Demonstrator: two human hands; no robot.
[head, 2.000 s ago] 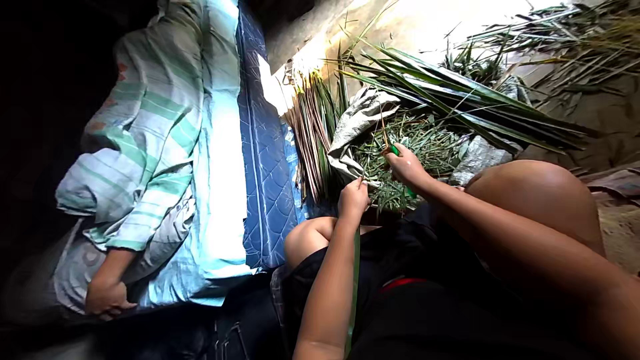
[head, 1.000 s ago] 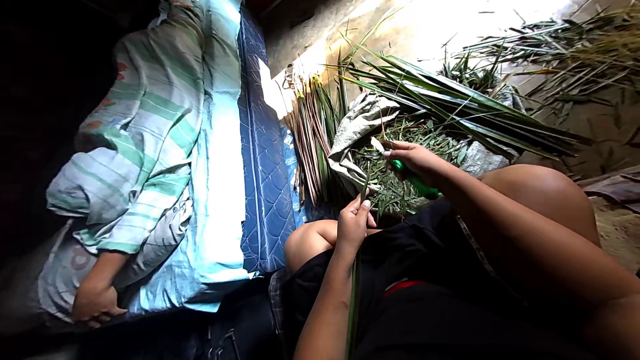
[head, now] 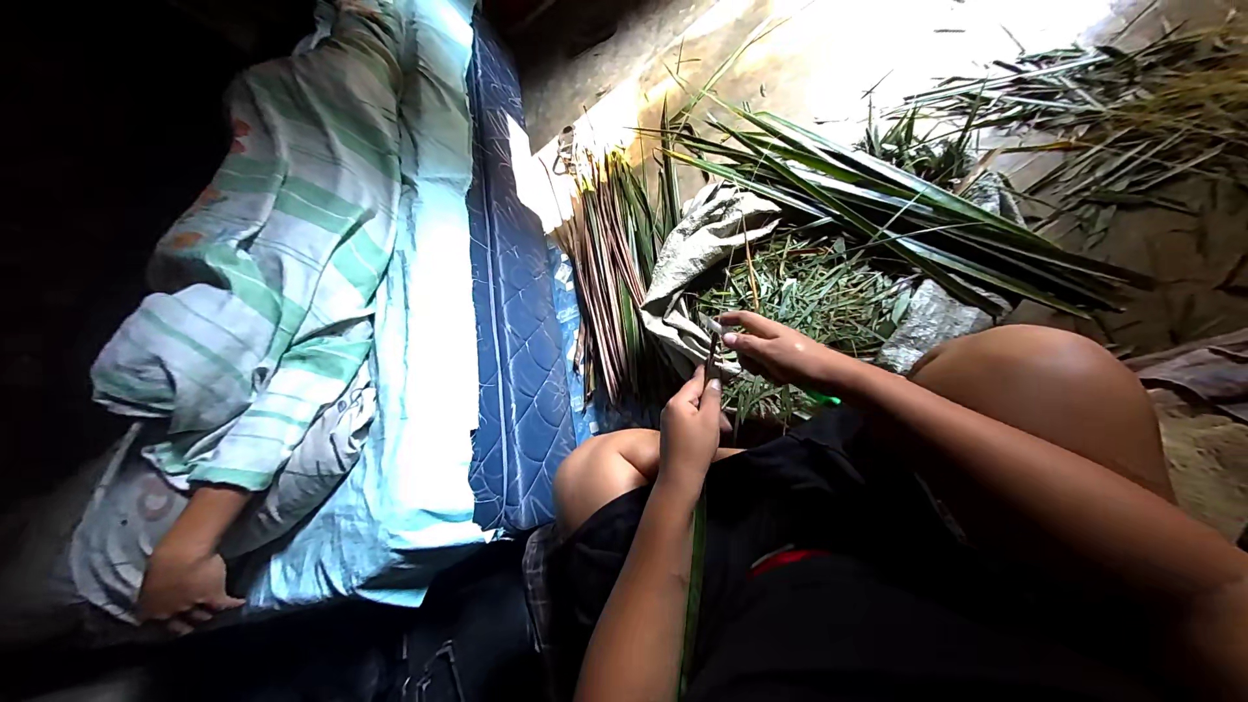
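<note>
My left hand grips a long narrow green leaf, which trails back under my left forearm. Just to the right, my right hand is closed around a small knife with a green handle partly hidden by the hand. The blade is at the leaf's upper end, by my left fingertips. Beyond both hands lies a heap of short green leaf cuttings in an opened white woven sack.
A bundle of long leaves lies beyond the sack, with reddish leaf strips left of it. More cuttings are scattered at the upper right. A person under a striped sheet lies on a blue mattress at the left.
My right hand has moved lower and closer to my left hand. The green handle, plain to see earlier, is now mostly hidden.
</note>
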